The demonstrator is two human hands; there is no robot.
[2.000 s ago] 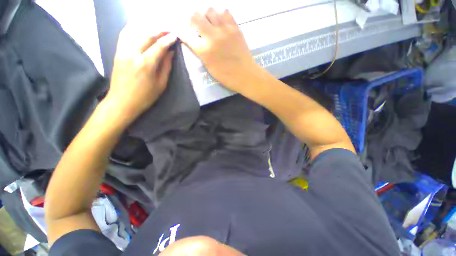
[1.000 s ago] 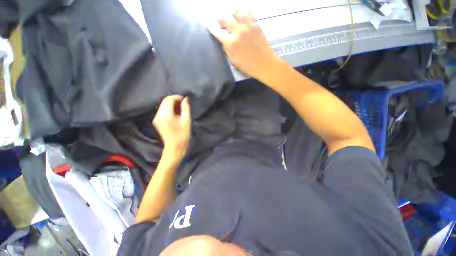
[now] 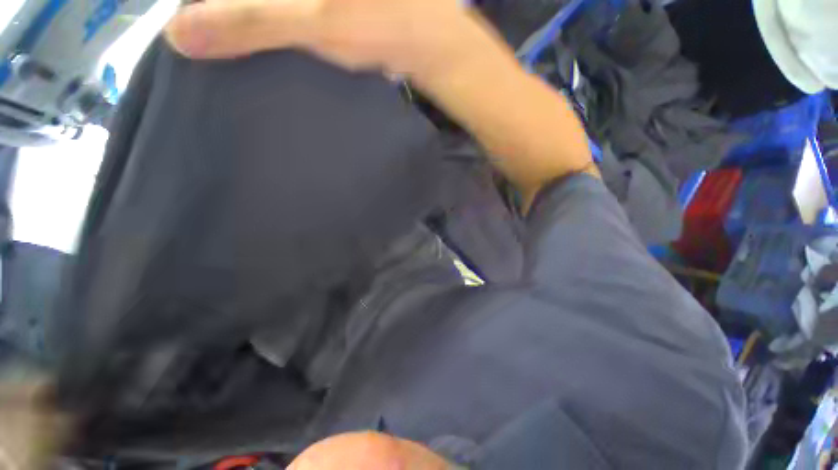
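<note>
My right hand [image 3: 276, 27] is at the top, cut off by the picture's edge. It grips the upper edge of the dark grey garment piece [image 3: 266, 174]. The cloth is held up as a broad sheet, blurred by motion, in front of my body. A blurred skin-coloured patch [image 3: 28, 413] at the lower left edge is my left hand or wrist. Its fingers do not show clearly, and its hold on the cloth cannot be told. The sewing machine's metal needle area [image 3: 60, 101] is at the upper left, beside the cloth.
The white machine bed [image 3: 60, 188] shows at the left. A blue basket [image 3: 556, 32] and crumpled dark cloth [image 3: 634, 110] are at the upper right. A red item [image 3: 707, 211] and blue containers lie at the right. A light cloth shape [image 3: 804, 41] is at the top right corner.
The view has swung left, bringing the machine in. My right hand has left the table and lifted the cloth. My left hand has moved from the cloth's lower edge to the far left.
</note>
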